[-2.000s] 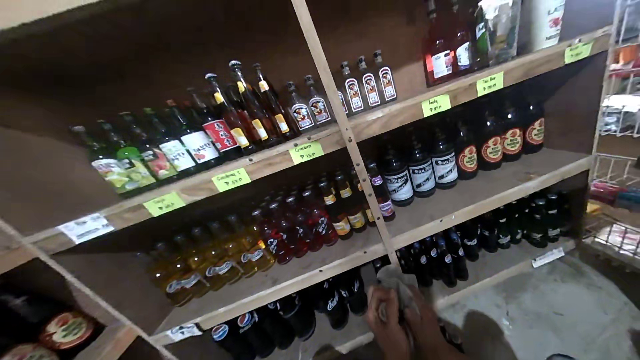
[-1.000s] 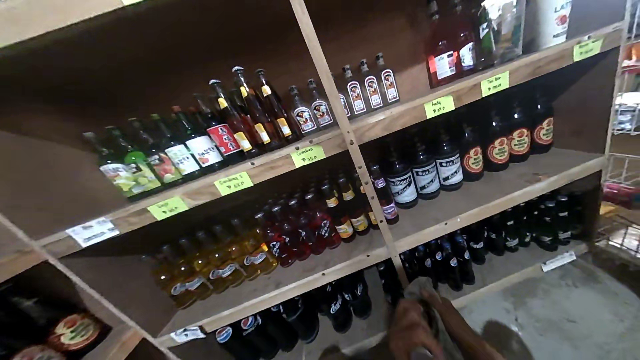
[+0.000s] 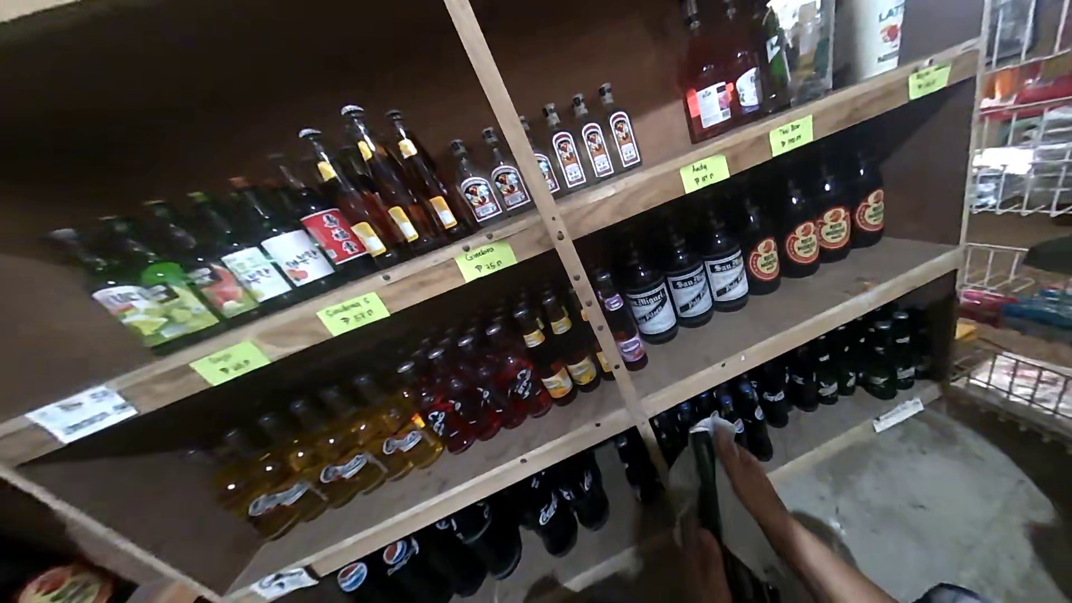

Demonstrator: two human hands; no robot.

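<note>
A dark glass bottle [image 3: 708,486] stands out between my hands at the lower middle, its neck pointing up towards the shelves. My right hand [image 3: 748,477] presses a pale cloth [image 3: 712,425] around the bottle's top. Lower down, my left hand [image 3: 703,557] grips the side of the bottle, partly in shadow. The lower end of the bottle is dark and hard to make out. Just beyond the cloth are small dark soda bottles [image 3: 754,419] on the bottom shelf.
Wooden shelves with a slanting upright post [image 3: 559,234] hold rows of bottles: amber ones [image 3: 343,469], red ones [image 3: 511,385], large brown beer bottles [image 3: 688,285] and green ones [image 3: 251,268]. Green price tags line the shelf edges. A wire rack [image 3: 1022,377] stands at the right above concrete floor [image 3: 930,494].
My hands have shifted slightly right and turned. A dark bottle now shows between them, where earlier mainly the cloth and hands were visible. The shelved bottles look the same.
</note>
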